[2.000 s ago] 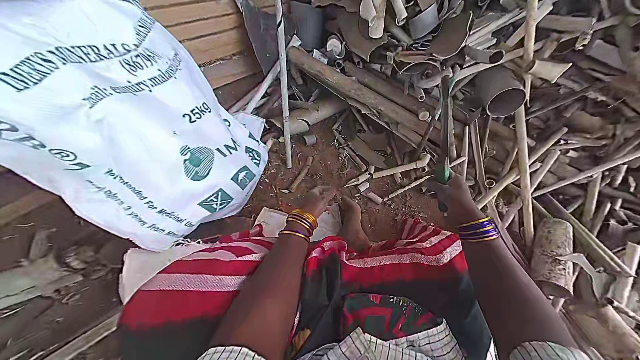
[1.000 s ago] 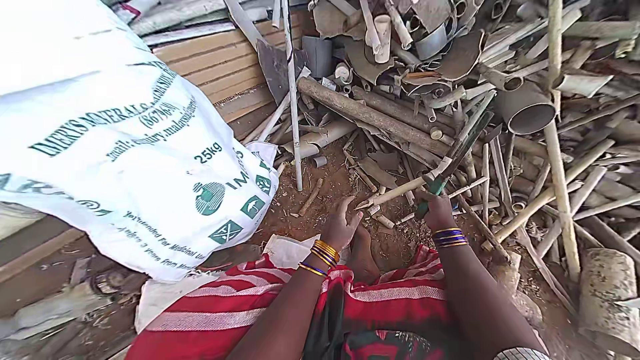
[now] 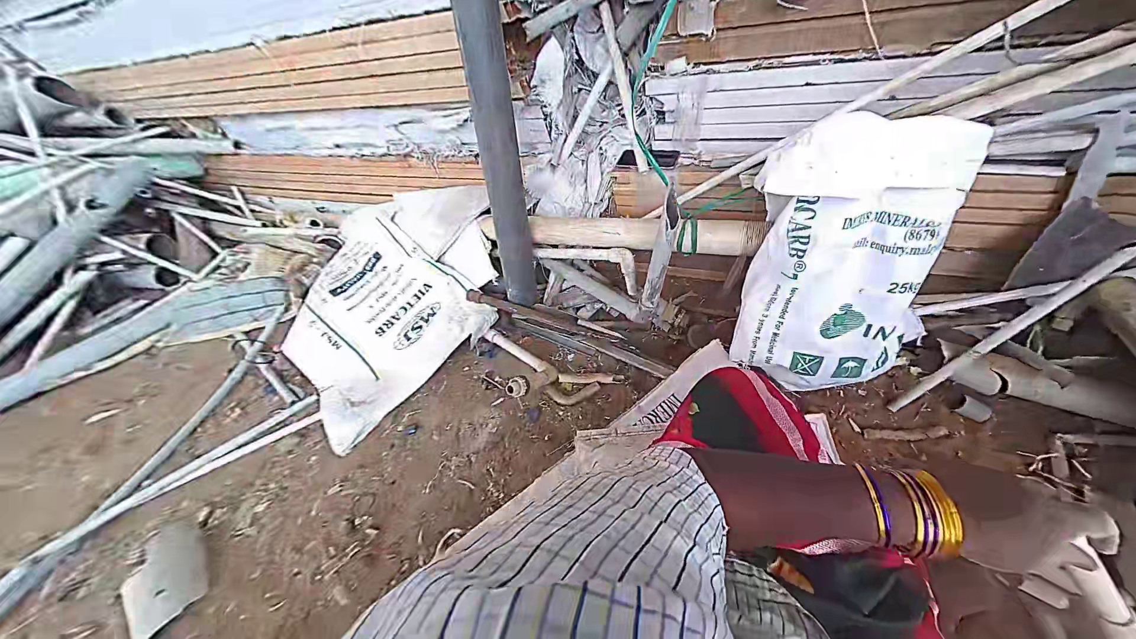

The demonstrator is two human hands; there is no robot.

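My left hand (image 3: 1034, 532), with several yellow and purple bangles on its wrist, is blurred at the lower right. Its fingers curl around a pale pipe piece (image 3: 1099, 581), whose far end runs out of the frame. The striped sleeve (image 3: 603, 541) and red-and-black cloth (image 3: 754, 413) lie about this arm. My right hand is outside the view. Beyond the left forearm stands a white printed sack (image 3: 852, 257), upright and folded over at its top.
A second white sack (image 3: 386, 319) leans by a grey upright pole (image 3: 499, 151). Old pipes (image 3: 71, 257) are heaped at the left, and more pipe pieces (image 3: 1056, 382) lie at the right. A flat grey scrap (image 3: 166, 577) rests on the dirt. Stacked ribbed panels (image 3: 355, 67) run behind.
The view has swung far to the left, bringing in the second sack and pole. My right hand and its green-handled tool, seen earlier, have left the view.
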